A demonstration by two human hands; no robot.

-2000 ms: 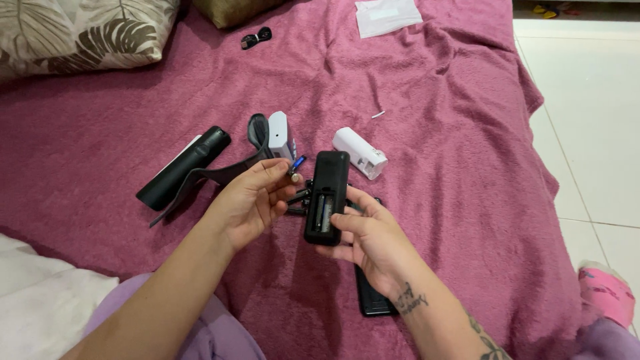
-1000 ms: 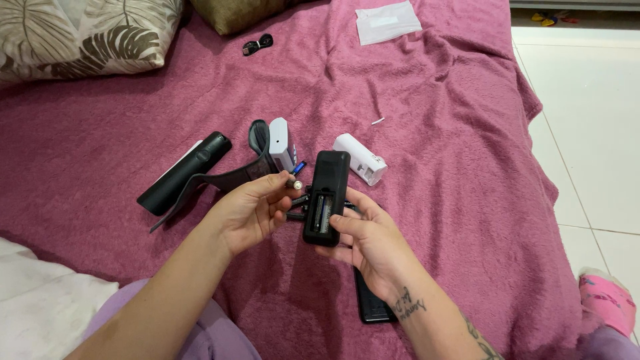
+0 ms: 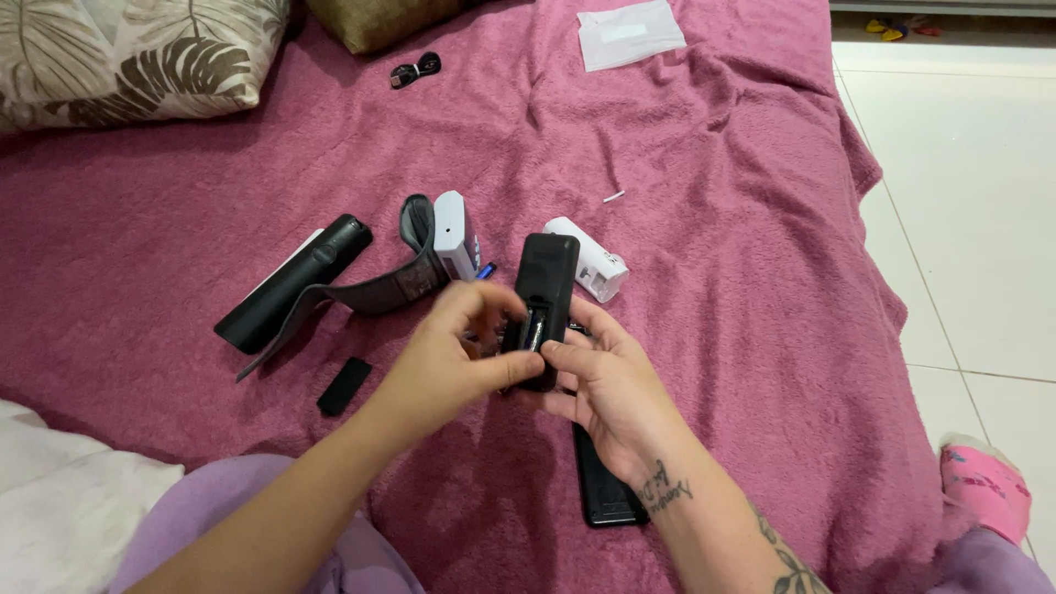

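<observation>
My right hand [image 3: 606, 384] holds a black remote control [image 3: 546, 268] with its back up and its battery compartment uncovered. At least one battery [image 3: 534, 330] shows inside the compartment. My left hand [image 3: 466, 342] has its thumb at the lower edge of the compartment and its blurred fingers beside the remote; whether they hold anything is hidden. A blue battery [image 3: 487, 271] lies past the left fingers, beside a white and blue device [image 3: 454, 235] with a grey cuff strap [image 3: 375, 295]. A black battery cover [image 3: 344, 386] lies on the pink blanket [image 3: 718, 247].
Left of the strap lies a black cylindrical case [image 3: 293, 285]. A white plastic device [image 3: 590, 260] rests behind the remote, and another black remote [image 3: 606, 487] is under my right wrist. Farther back are a coiled cable [image 3: 415, 71], a plastic bag [image 3: 631, 35] and cushions [image 3: 190, 58].
My left hand has moved from holding a blue battery beside the remote to touching the remote's battery compartment. My right hand still holds the remote.
</observation>
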